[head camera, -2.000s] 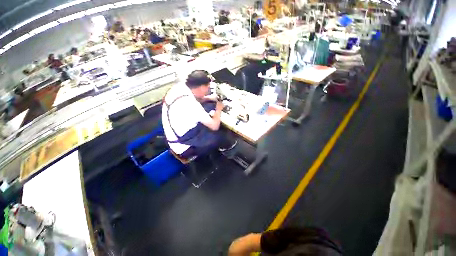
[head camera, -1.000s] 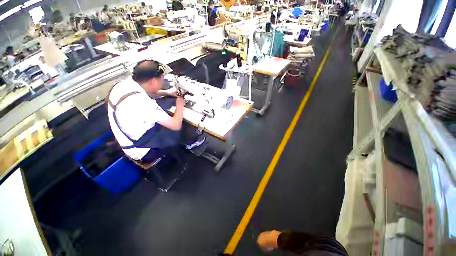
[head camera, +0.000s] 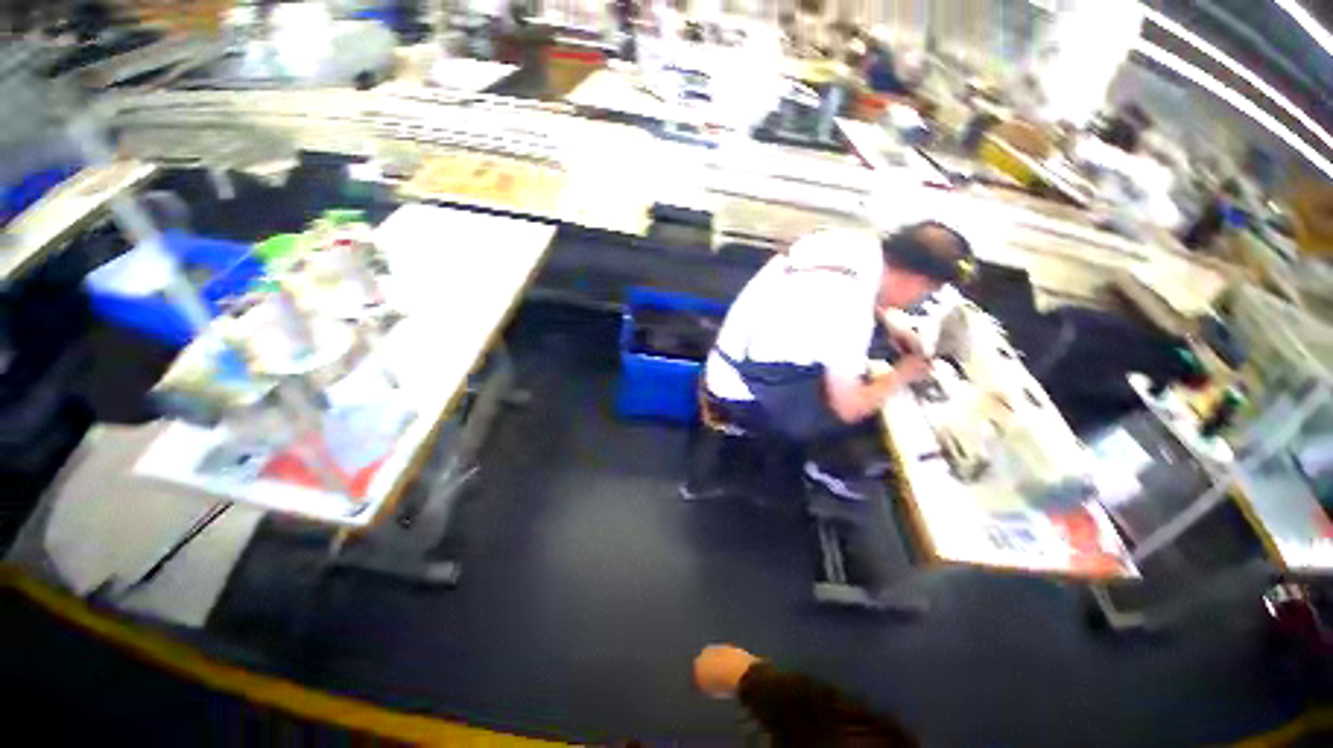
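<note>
My right hand (head camera: 724, 669) is at the bottom centre, small and blurred, below a dark sleeve. Nothing is visibly held in it, and its fingers cannot be made out. My left hand is out of the picture. Beyond my hand, a seated person (head camera: 797, 314) in a white top and dark apron leans over a cream-white sewing machine (head camera: 994, 402). That person's hands are at a small dark piece (head camera: 928, 387) by the machine. The white sewing table (head camera: 1023, 538) has a wood-coloured edge.
Another sewing table (head camera: 453, 271) with a blurred machine stands left. A blue plastic crate (head camera: 658, 383) with dark contents is behind the seated person; another blue crate (head camera: 219, 271) is far left. A yellow floor line (head camera: 278, 694) curves along the bottom. A pale panel (head camera: 146, 512) lies low left.
The view has swung left: the seated person now shows right of centre, the left table is fully in view, and the shelving is gone. My right hand remains low in the picture.
</note>
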